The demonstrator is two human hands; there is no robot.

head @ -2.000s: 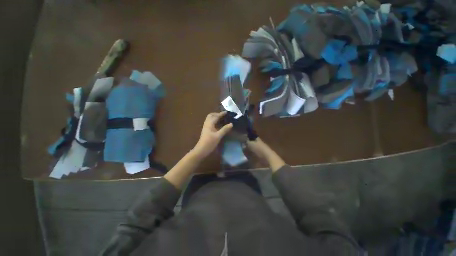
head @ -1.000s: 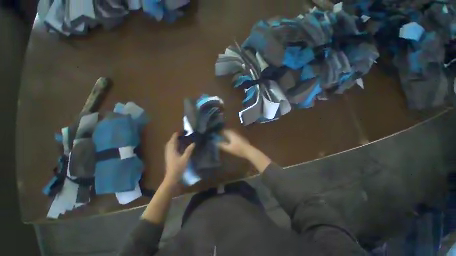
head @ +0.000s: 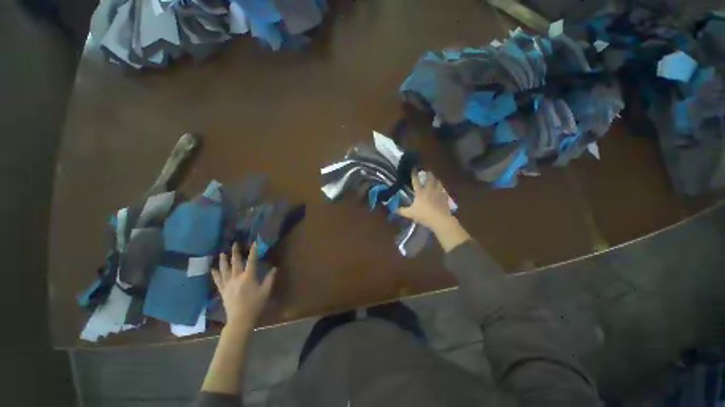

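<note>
My left hand (head: 241, 286) lies with its fingers spread at the near end of a grey-blue bundle (head: 262, 219), partly covering it. That bundle lies against the right side of a blue bundle (head: 184, 226) with a dark band and white ticket (head: 198, 266). My right hand (head: 429, 203) grips a grey and white bundle (head: 362, 171) near its dark band (head: 404, 173). This bundle's pale ends fan out to the left and toward me. The fingertips of my right hand are partly blurred.
A grey and white bundle (head: 127, 306) lies left of the blue one, with a mottled stick (head: 175, 163) behind it. A large ruffled heap (head: 509, 111) is at the right, and another (head: 183, 32) is at the far left. The brown table's pale edge (head: 556, 264) curves in front of me.
The grey-blue bundle has moved left from between my hands to beside the blue bundle, and my left hand has opened. My right hand has taken hold of the grey and white bundle, now apart from the heap.
</note>
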